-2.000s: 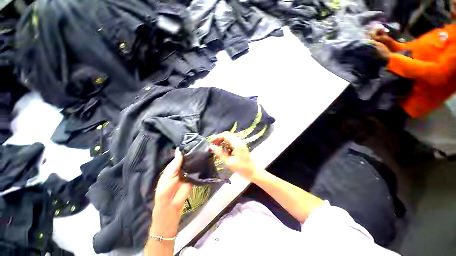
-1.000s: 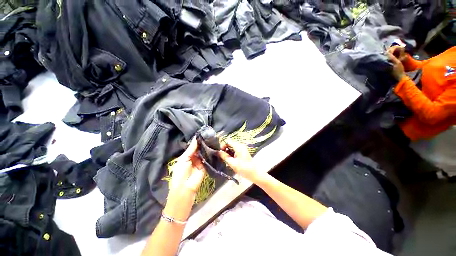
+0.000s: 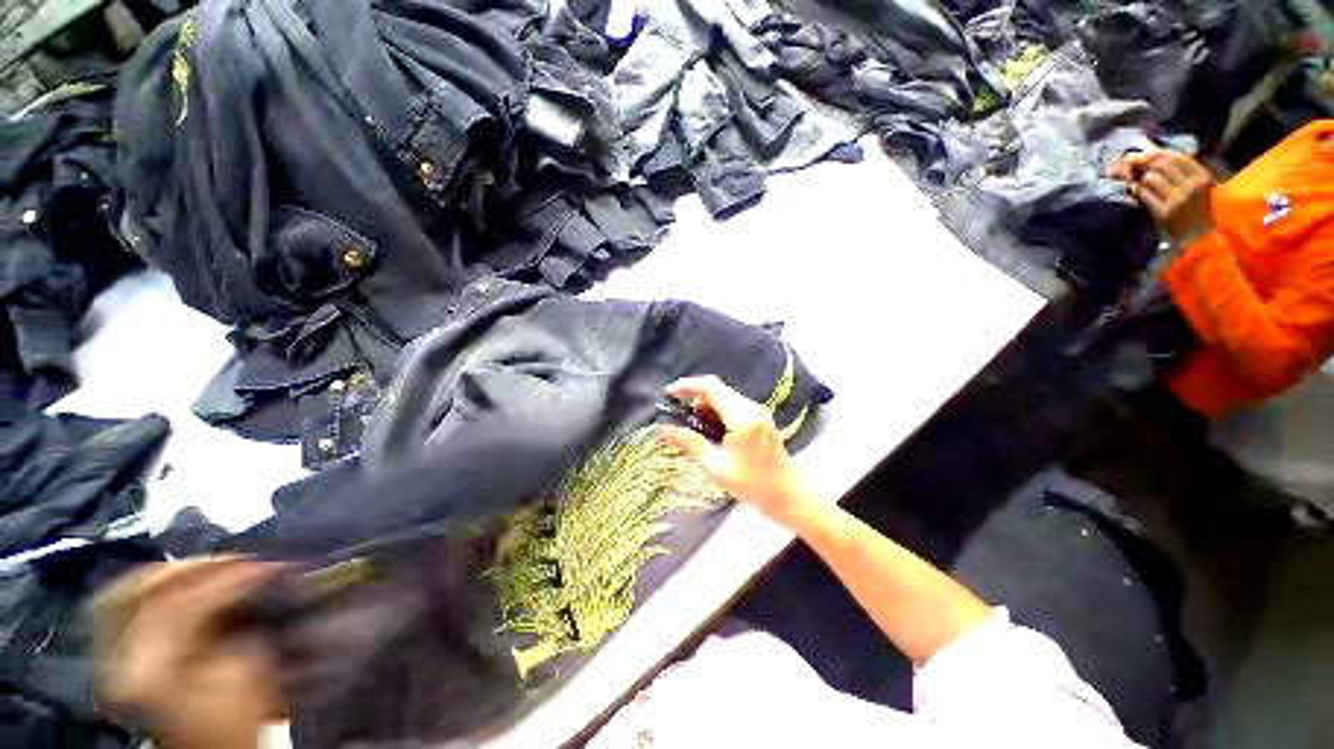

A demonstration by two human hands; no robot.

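Observation:
A black denim jacket (image 3: 498, 395) lies across the white table, with its yellow feather-like embroidery (image 3: 607, 534) face up near the front edge. My left hand (image 3: 183, 651) is at the lower left, strongly blurred, at the jacket's blurred dark fabric; its grip cannot be made out. My right hand (image 3: 739, 446) is over the right part of the jacket beside the embroidery, fingers curled around a small dark tool (image 3: 699, 419), seemingly thread snips, mostly hidden by the fingers.
A large jacket pile (image 3: 322, 147) stands beyond and to the left, with gold buttons showing. The white table top (image 3: 892, 293) has its edge running diagonally at the right. A person in an orange sleeve (image 3: 1236, 300) handles denim at the right. Dark garments lie below the table edge.
My left hand has moved from the middle of the jacket to the lower left. The bunched fabric is spread out and more embroidery shows. My right hand has shifted slightly, still around the tool.

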